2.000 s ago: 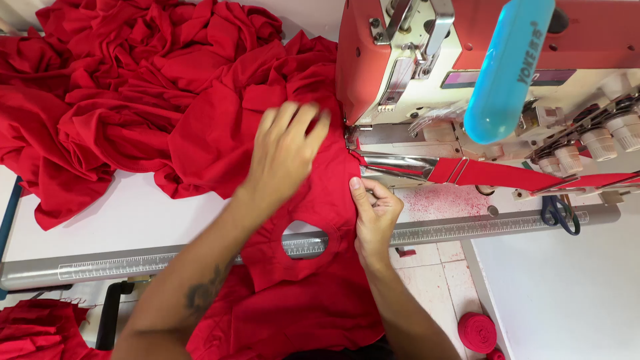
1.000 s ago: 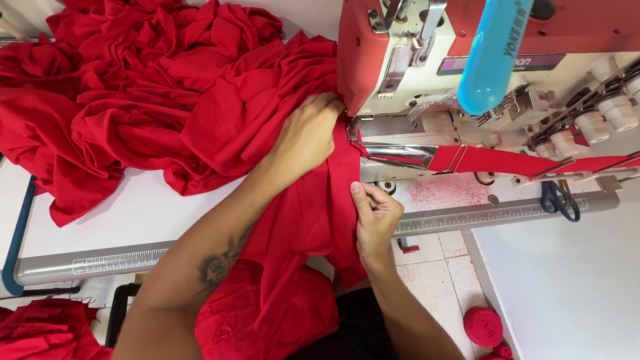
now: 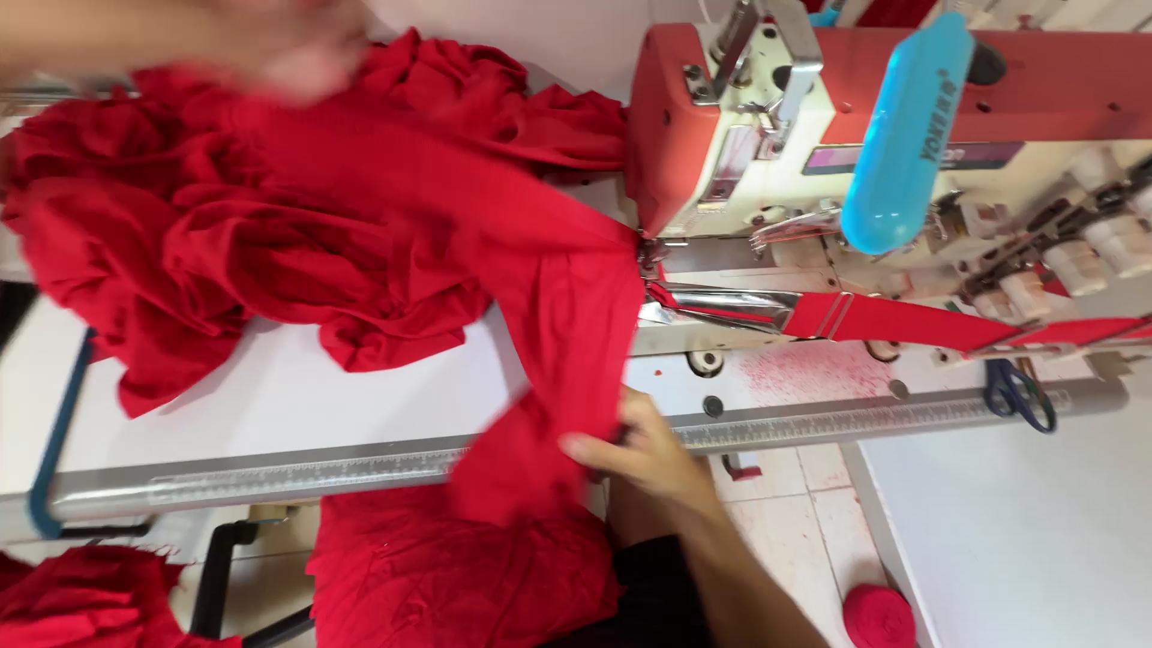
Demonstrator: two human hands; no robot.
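A red fabric piece (image 3: 576,315) runs from the needle area of an industrial sewing machine (image 3: 684,135) toward me and to the upper left. My right hand (image 3: 643,450) pinches its near edge, thumb on top, by the table's front rail. Blurred by motion, my left hand (image 3: 306,45) is at the upper left over the fabric; whether it grips any cannot be told. A red binding strip (image 3: 891,319) passes through a metal folder (image 3: 733,306) beside the needle area.
Piled red fabric (image 3: 270,243) covers the left of the table. A ruler-marked rail (image 3: 315,472) lines the front edge, with dark-handled scissors (image 3: 1021,396) at its right. A blue tool (image 3: 909,135) hangs before the machine. More red cloth (image 3: 459,567) lies below, and a red roll (image 3: 877,616) on the floor.
My left hand has moved from beside the needle area to the upper left. My right hand has moved down toward the rail. The fabric now stretches between the needle area and the upper left.
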